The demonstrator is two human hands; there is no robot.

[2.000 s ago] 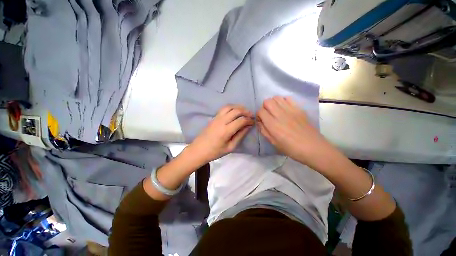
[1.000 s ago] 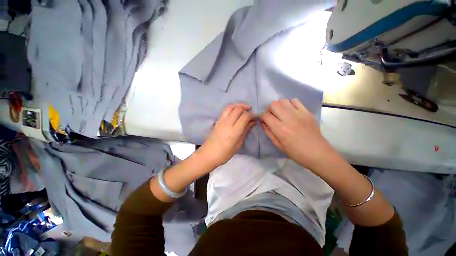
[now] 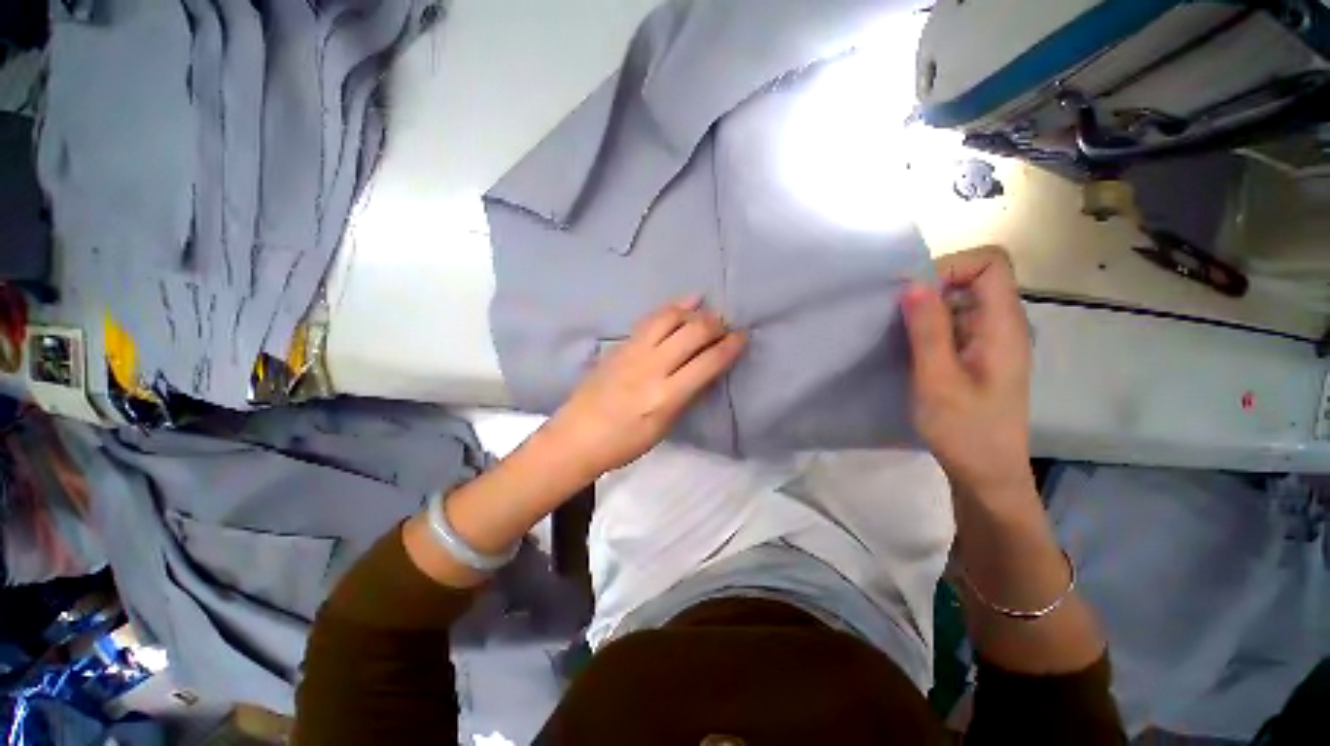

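A grey garment panel (image 3: 824, 313) lies on the white machine table, with a straight line running down its middle and a loose folded flap at its upper left. My left hand (image 3: 656, 382) rests on the panel, its fingertips at the line; whether it pinches cloth there is hard to tell. My right hand (image 3: 974, 357) holds the panel's right edge between thumb and fingers. Lamp glare hides the cloth's upper right edge.
The sewing machine head (image 3: 1079, 73) stands at the upper right, with dark red snips (image 3: 1193, 262) on its bed. Overlapping grey cut panels (image 3: 219, 190) lie at the left. Grey cloth (image 3: 248, 532) hangs below the table edge.
My right hand has moved from the middle line to the panel's right edge and taken hold there. My left hand stays near the line. The view has shifted slightly.
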